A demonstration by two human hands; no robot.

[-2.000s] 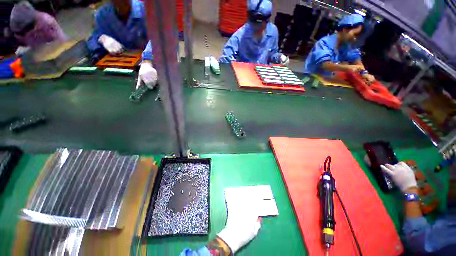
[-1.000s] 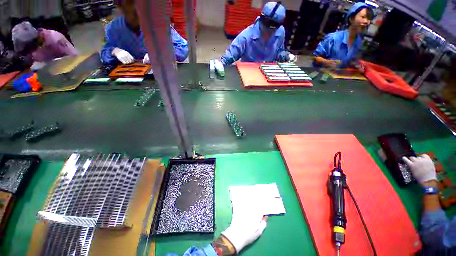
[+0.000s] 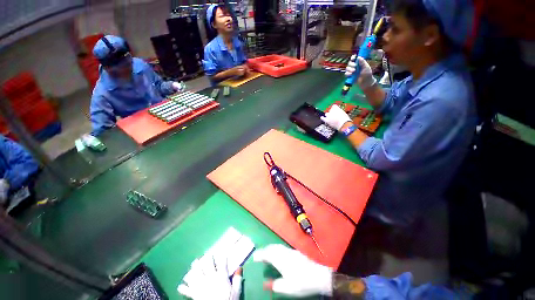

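Observation:
White strips (image 3: 236, 246) lie side by side on the green mat at the lower middle. My left hand (image 3: 212, 282), in a white glove, lies over their near end; its grip is unclear. My right hand (image 3: 299, 274), gloved with a bare fingertip, is just right of them, fingers apart and empty. A black electric screwdriver (image 3: 288, 196) with a yellow ring lies on a red-orange board (image 3: 246, 161), its bit towards me. A green circuit board (image 3: 145, 203) lies on the dark conveyor.
A black screw tray (image 3: 136, 287) is cut off at the bottom left. At right, a neighbour (image 3: 419, 123) holds a blue screwdriver (image 3: 359, 63) beside another black tray (image 3: 314, 121) and orange-brown fixture (image 3: 366, 119). Across the conveyor, white-and-green bars (image 3: 182, 106) lie on red sheets.
The view has swung right. My right hand has come into view beside the strips. The neighbour and the raised blue screwdriver now show; the silver ridged strips have left the view.

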